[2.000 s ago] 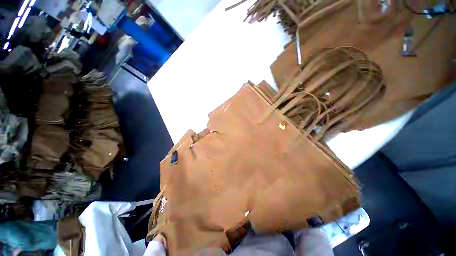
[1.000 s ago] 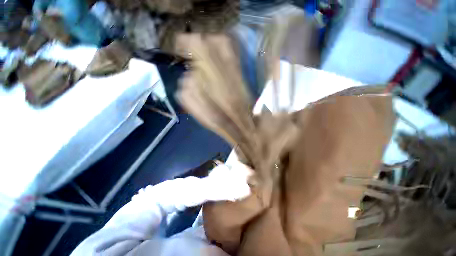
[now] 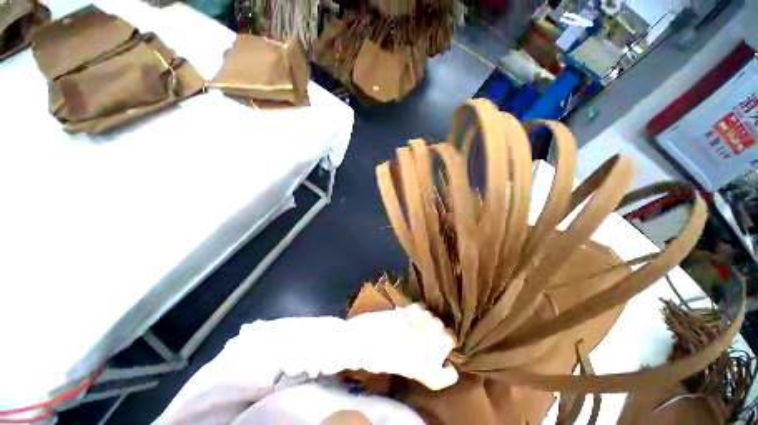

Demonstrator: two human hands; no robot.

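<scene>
A large bundle of brown bag handles (image 3: 490, 241) fans out upward and to the right in wide loops. My left hand (image 3: 432, 349), pale and overexposed at the end of a white sleeve from the lower left, is closed around the base of the loops. Its fingers are hard to make out. Brown bag panels (image 3: 499, 403) hang below the hand, partly cut off by the bottom edge. More brown panel shows behind the loops at right. My right hand is not in view.
A white table (image 3: 125, 207) with metal legs fills the left, with folded brown bag pieces (image 3: 116, 83) on it. Another white table (image 3: 636, 332) at right holds loose strips (image 3: 706, 349). Hanging brown bundles, blue bins, and a red-edged board stand beyond a dark floor.
The view has swung from the panel stack by the right table towards the left table. The handles, blurred a second ago, now spread open; my left hand stays closed at their base.
</scene>
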